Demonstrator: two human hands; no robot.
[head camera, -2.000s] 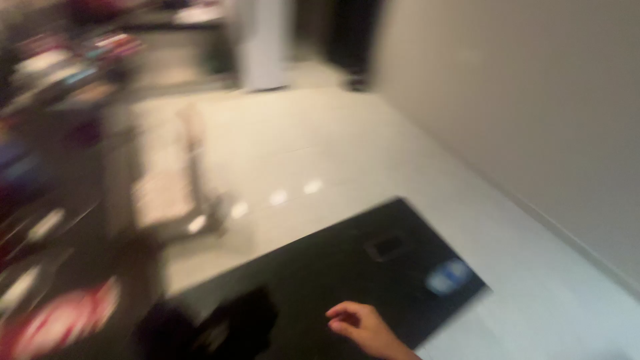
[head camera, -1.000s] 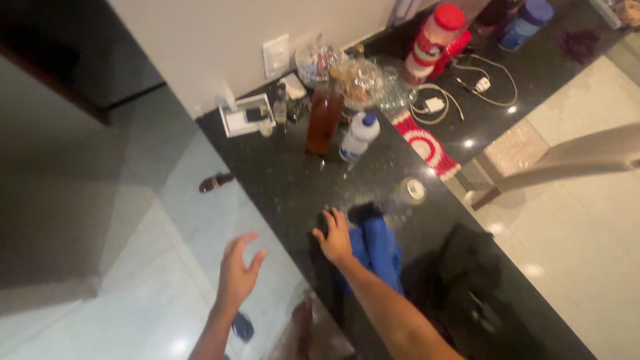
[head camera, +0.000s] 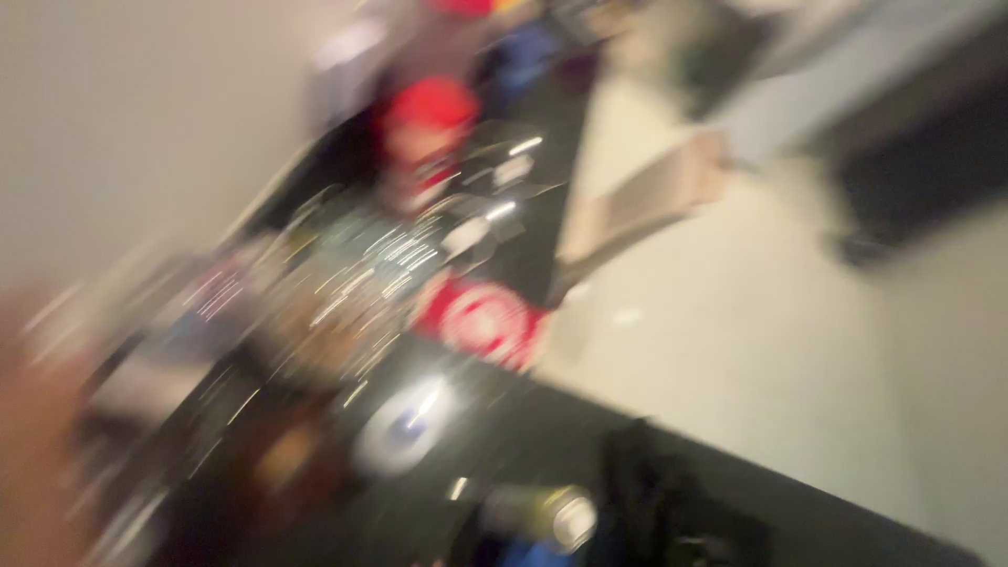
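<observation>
Strong blur covers the whole view. A skin-toned smear at the left edge appears to be my left hand (head camera: 39, 441); its fingers and anything in it cannot be made out. Nearest to it are blurred items along the wall side of the dark counter. My right hand is not plainly in view. At the bottom edge lies blue cloth (head camera: 535, 554), with a can (head camera: 573, 520) just above it. A white bottle with a blue cap (head camera: 405, 425) stands up and left of the can, beside a blurred amber bottle (head camera: 291, 457).
The dark counter (head camera: 669, 465) turns a corner by a red and white crocheted mat (head camera: 484, 323). Beyond are a red-lidded container (head camera: 433, 106), white chargers (head camera: 466, 235) with cables, and glassware (head camera: 378, 244). Dark cloth (head camera: 661, 488) lies at the lower right; a wooden piece (head camera: 646, 197) stands past the counter.
The view has swung strongly toward the counter's corner. My right hand, on the counter beside the blue cloth a second ago, is no longer plainly visible.
</observation>
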